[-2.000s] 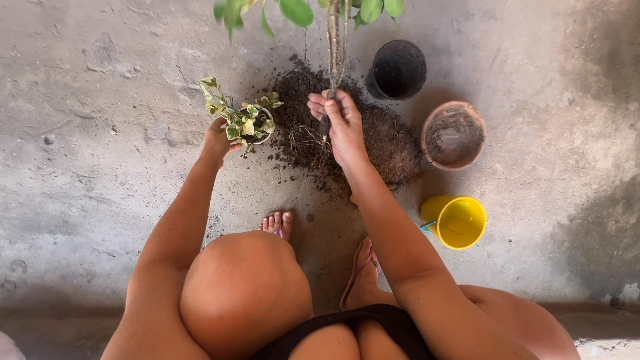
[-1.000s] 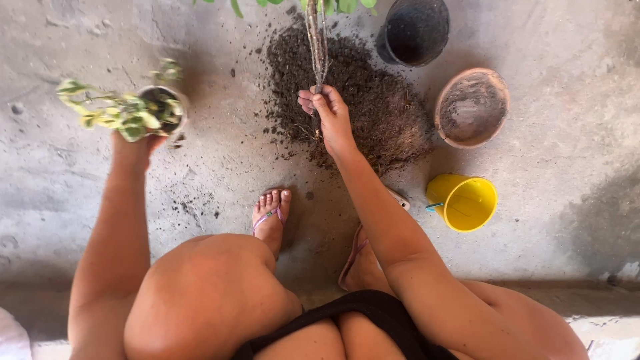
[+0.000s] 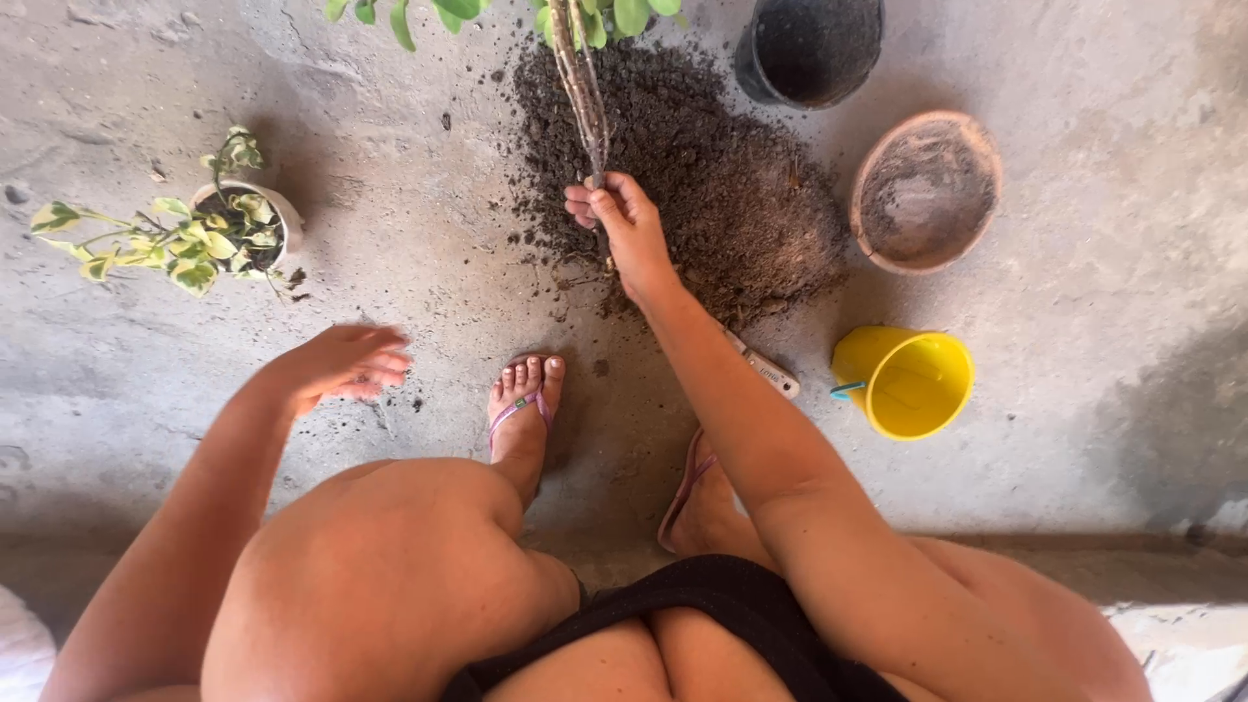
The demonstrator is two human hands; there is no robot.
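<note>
My right hand (image 3: 624,219) grips the lower stems of a leafy plant (image 3: 582,88) over a heap of dark soil (image 3: 721,185); the plant's top is cut off by the frame's upper edge. My left hand (image 3: 356,363), slightly blurred, is empty with its fingers apart above the concrete floor. Up and left of it stands a small white pot (image 3: 290,222) with a variegated trailing plant (image 3: 190,244), its stems hanging out to the left. No contact shows between that pot and my left hand.
Right of the soil are a black plastic pot (image 3: 809,49), a clay pot (image 3: 996,195) and a yellow plastic cup (image 3: 882,341) with a blue object at its side. A tool handle (image 3: 775,373) lies partly under my right forearm. My feet in flip-flops (image 3: 520,414) are below the soil.
My left hand has let go of the white pot, which was carried left from beside the soil, and has drawn back from it. My right hand still holds the plant's stems.
</note>
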